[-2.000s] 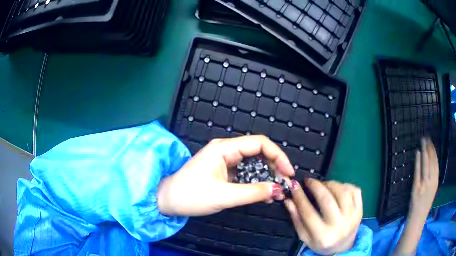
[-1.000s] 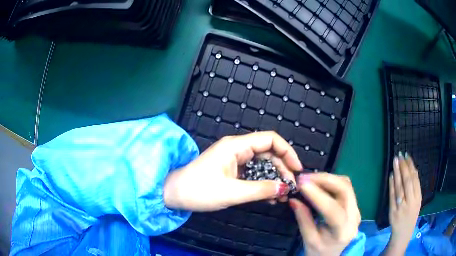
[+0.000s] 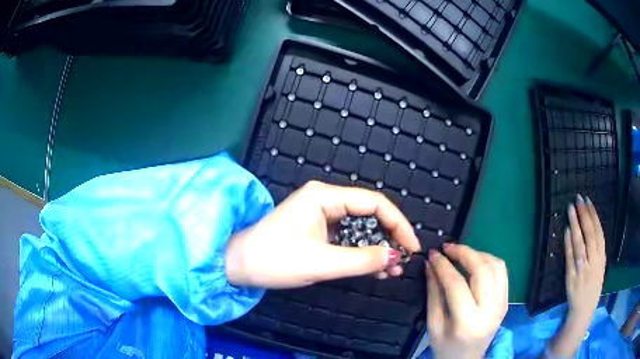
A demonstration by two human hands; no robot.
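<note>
A black blister tray (image 3: 361, 137) lies in front of me, with small silver components in pockets of its upper rows. Its lower rows show no silver dots. My left hand (image 3: 316, 242) is cupped over the tray's middle around a cluster of small silver-and-black components (image 3: 359, 231). Its thumb and fingertips have components between them. My right hand (image 3: 467, 294) is at the tray's right edge, just right of the left fingertips, palm down, its thumb and index fingertips close together. Whether a component is between them cannot be seen.
Stacked black trays (image 3: 203, 35) stand at upper left. Another black tray (image 3: 449, 31) lies askew beyond the working tray, touching or overlapping its corner. At right, another person's hand (image 3: 586, 252) is over a neighbouring tray (image 3: 579, 140). A green mat (image 3: 151, 116) lies beneath.
My right hand has moved from the left fingertips to the tray's right edge. My left hand stays cupped around the components. The other person's hand has shifted over the neighbouring tray.
</note>
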